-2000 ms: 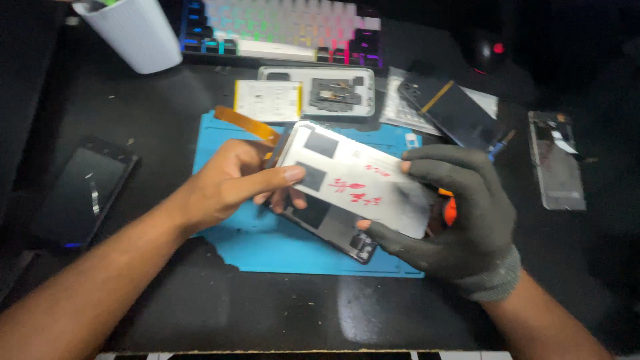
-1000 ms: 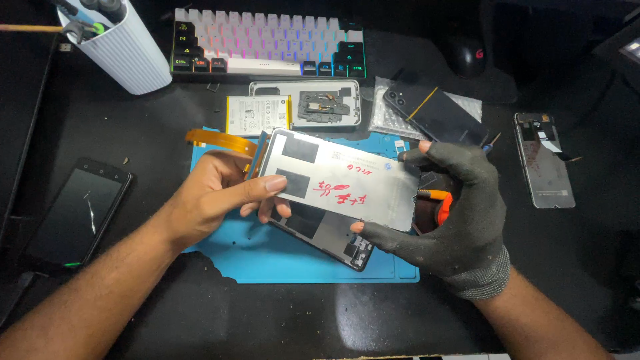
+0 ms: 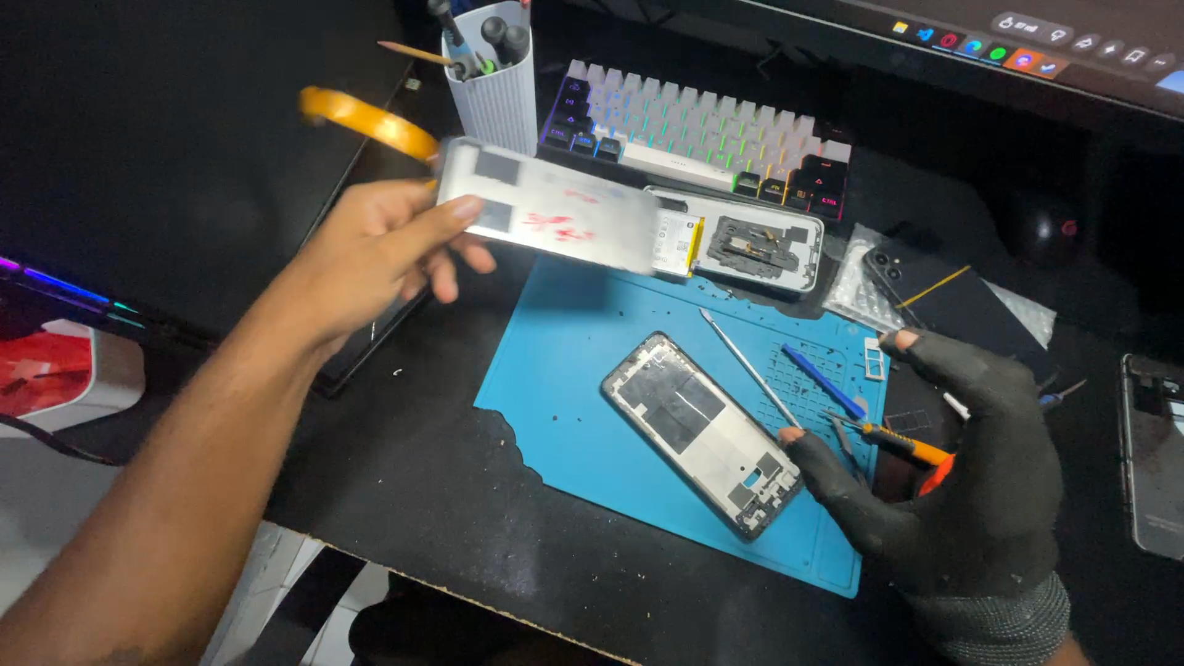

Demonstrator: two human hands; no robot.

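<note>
My bare left hand (image 3: 398, 240) grips one end of a silvery phone display panel (image 3: 573, 208) with red handwriting, raised over the mat's far left part; an orange flex ribbon (image 3: 370, 120) sticks out beyond that end. My right hand (image 3: 962, 472), in a black fingerless glove, is spread with nothing in it, its thumb near the corner of a phone frame (image 3: 675, 416). That frame lies on the blue repair mat (image 3: 573, 416). Beside it are a metal spudger (image 3: 749, 356), a blue pry tool (image 3: 823, 379) and an orange-handled tool (image 3: 906, 446), partly by the glove.
Behind the mat lie a phone back cover (image 3: 805, 250), a battery (image 3: 675, 242) and a lit keyboard (image 3: 694, 129), with a tool cup (image 3: 495, 102) to their left. A dark phone (image 3: 962, 296) rests on bubble wrap (image 3: 860, 277). Another phone (image 3: 1156, 462) lies far right.
My left hand has carried the panel left and away from the frame, which both hands were over before. My right hand has let go of the panel. The view has shifted.
</note>
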